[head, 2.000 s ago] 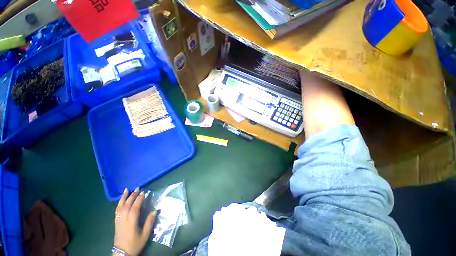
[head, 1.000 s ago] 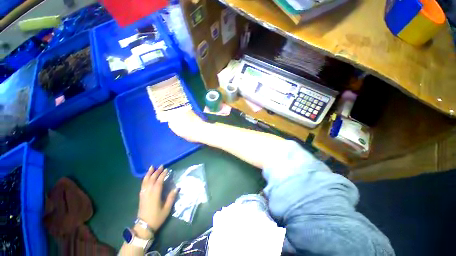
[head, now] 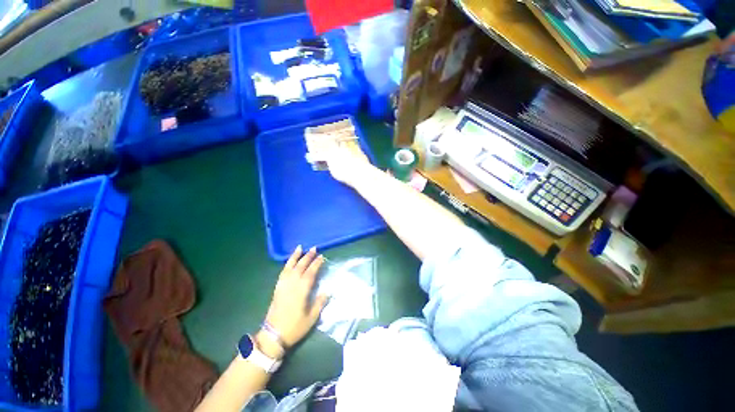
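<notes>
Tan bundles of thin pins (head: 332, 133) lie in a row at the far end of the shallow blue tray (head: 310, 211). My right hand (head: 345, 163) is over the near part of the bundles and touches them. Its fingers are blurred, so I cannot tell if they hold any. My left hand (head: 298, 291) lies palm down on the bench, fingers apart, with its fingertips at the left edge of a clear zip-lock bag (head: 351, 294). The bag lies flat on the green mat.
A counting scale (head: 524, 165) sits in the carton at right, with tape rolls (head: 404, 159) near it. Deep blue bins (head: 181, 133) stand at the back, another (head: 80, 265) at left. A brown cloth (head: 153, 290) lies beside it. Folders (head: 620, 32) lie on top.
My right hand has come out of the carton to the bundles and now lies further over them. My left hand stays by the bag. The view has shifted, showing more of the left side.
</notes>
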